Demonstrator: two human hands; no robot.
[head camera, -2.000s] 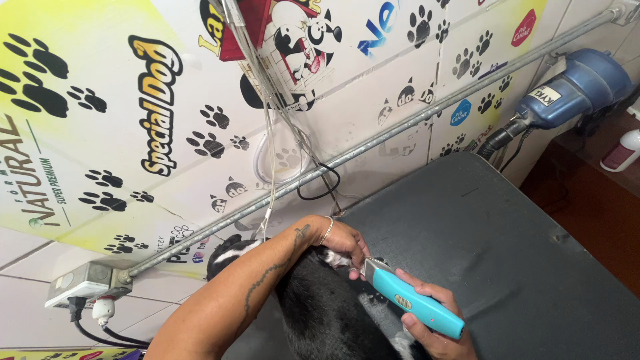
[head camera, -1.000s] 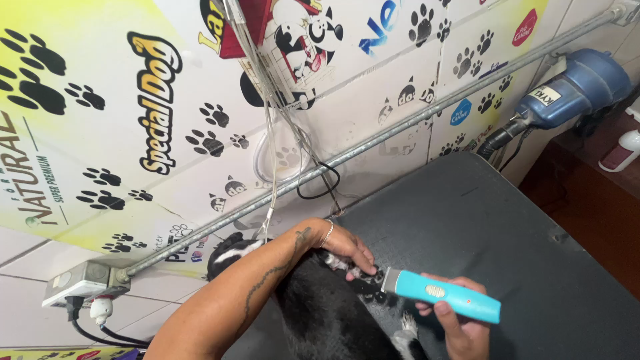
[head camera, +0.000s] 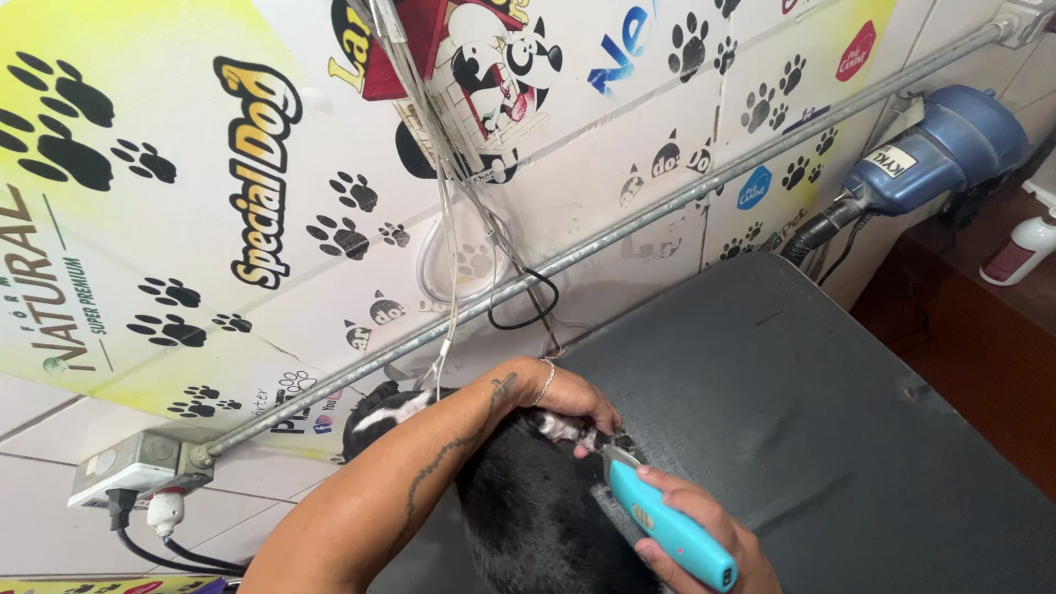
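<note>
A black and white dog (head camera: 528, 503) is on a dark grey grooming table (head camera: 742, 371), its head partly hidden behind my left forearm. My left hand (head camera: 577, 398) reaches over the dog and holds one of its white-furred paws (head camera: 568, 429) between the fingers. In my right hand (head camera: 709, 528) is a turquoise cordless hair clipper (head camera: 668, 524), its metal blade at the paw, close to my left fingertips. Small tufts of dark cut hair (head camera: 623, 441) lie on the table beside the paw.
Behind the table a metal conduit (head camera: 660, 216) crosses the printed wall. Hanging cords (head camera: 445, 165) and a tether come down to the dog. A blue blower (head camera: 932, 157) with a black hose is at the back right, a bottle (head camera: 1019, 252) beyond it. An outlet box (head camera: 144, 462) with plugs is at left.
The clipper was apart from the paw, its blade pointing left, one second ago; now it is tilted and back against the paw. My left hand has stayed at the paw.
</note>
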